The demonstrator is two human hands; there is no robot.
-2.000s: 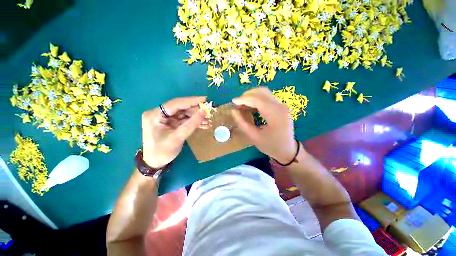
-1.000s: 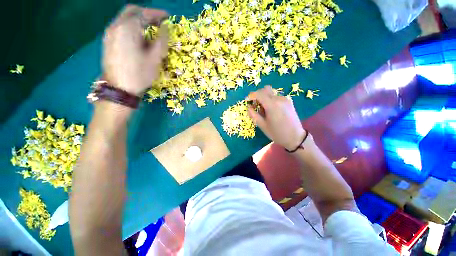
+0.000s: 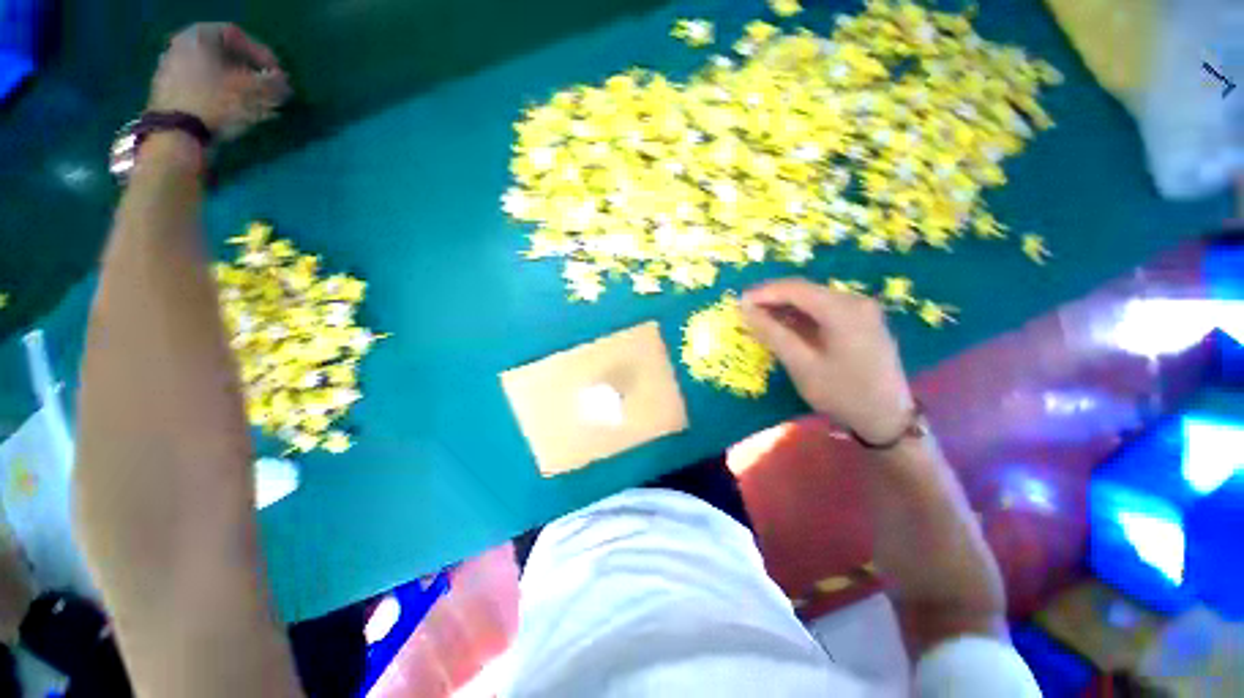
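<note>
My left hand (image 3: 221, 82) is at the far upper left, over the table's far side, blurred, with fingers curled; whether it holds anything cannot be told. My right hand (image 3: 835, 357) is at the right side of the low pile of small yellow inserts (image 3: 726, 349), thumb and fingers bent together; any piece between them is too small to tell. The cardboard piece (image 3: 546, 398) lies left of that pile, with a round white spot (image 3: 600, 402) on it. The large heap of yellow-and-white pieces (image 3: 669, 171) lies beyond.
A smaller yellow-and-white heap (image 3: 303, 341) is partly hidden by my left forearm. The white bottle (image 3: 276, 480) shows below it. Stray yellow pieces (image 3: 935, 312) lie right of my right hand. A clear plastic bag (image 3: 1187, 123) is at upper right; blue crates (image 3: 1160, 525) stand right.
My hands were together over the cardboard, then parted. My left hand went to the large heap, then left and away from it. My right hand moved to the insert pile. The view has shifted.
</note>
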